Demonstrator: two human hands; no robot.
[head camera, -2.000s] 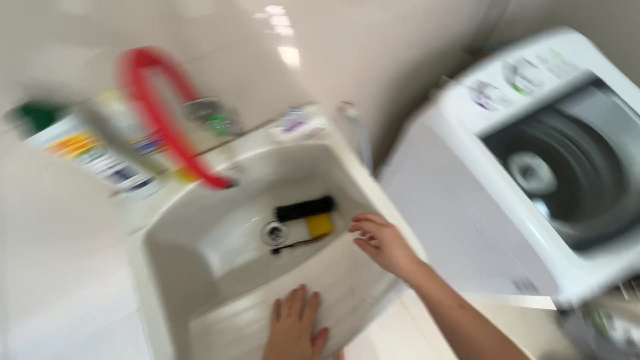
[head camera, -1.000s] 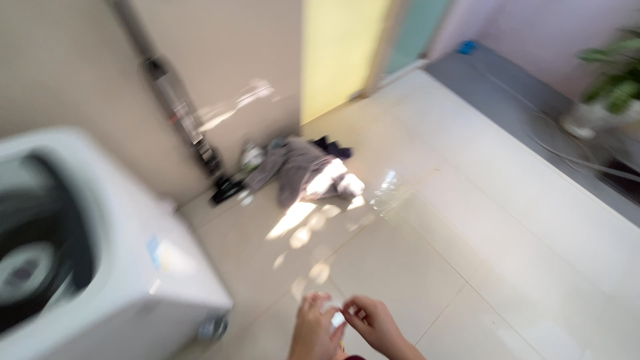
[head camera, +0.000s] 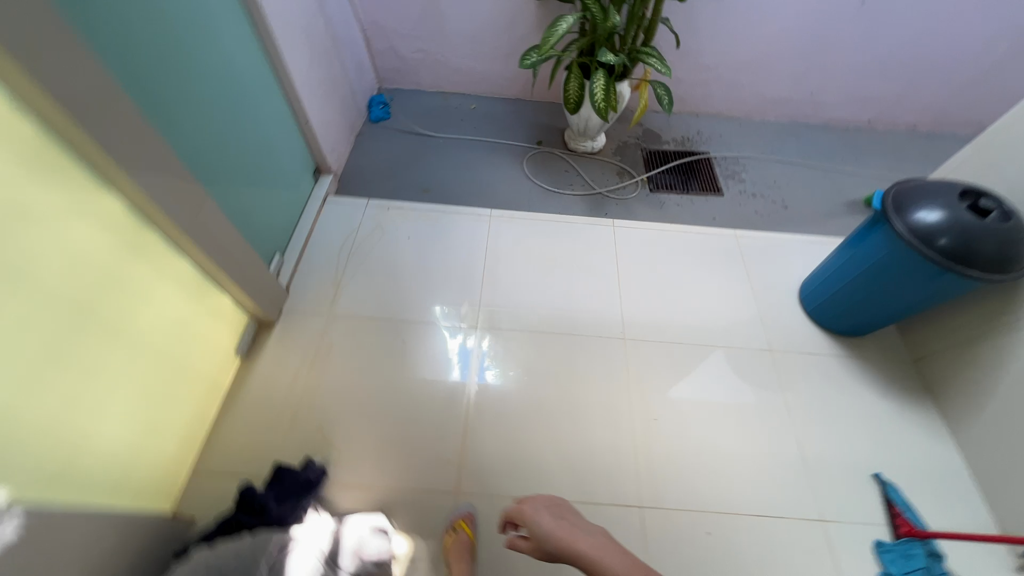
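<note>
My right hand (head camera: 552, 528) is low in the head view, right of centre, above the tiled floor, its fingers curled; whether something small and pale is between them cannot be told. My left hand is out of the frame. A foot in a yellow-strapped flip-flop (head camera: 460, 538) shows just left of the hand. At the lower left lies a heap of grey, dark and white cloth (head camera: 272, 512), partly sunlit and blurred.
A blue bin (head camera: 872, 272) with a black lid stands right. Beyond the tiles, a grey strip holds a potted plant (head camera: 592, 112), a looped hose (head camera: 576, 188) and a floor drain grate (head camera: 682, 172). Teal (head camera: 200, 112) and yellow (head camera: 88, 336) panels line the left; a red-handled tool with blue cloth (head camera: 908, 536) lies lower right.
The view has swung from the sink and washing machine to the floor. Both hands were together one second before; now only the right one shows.
</note>
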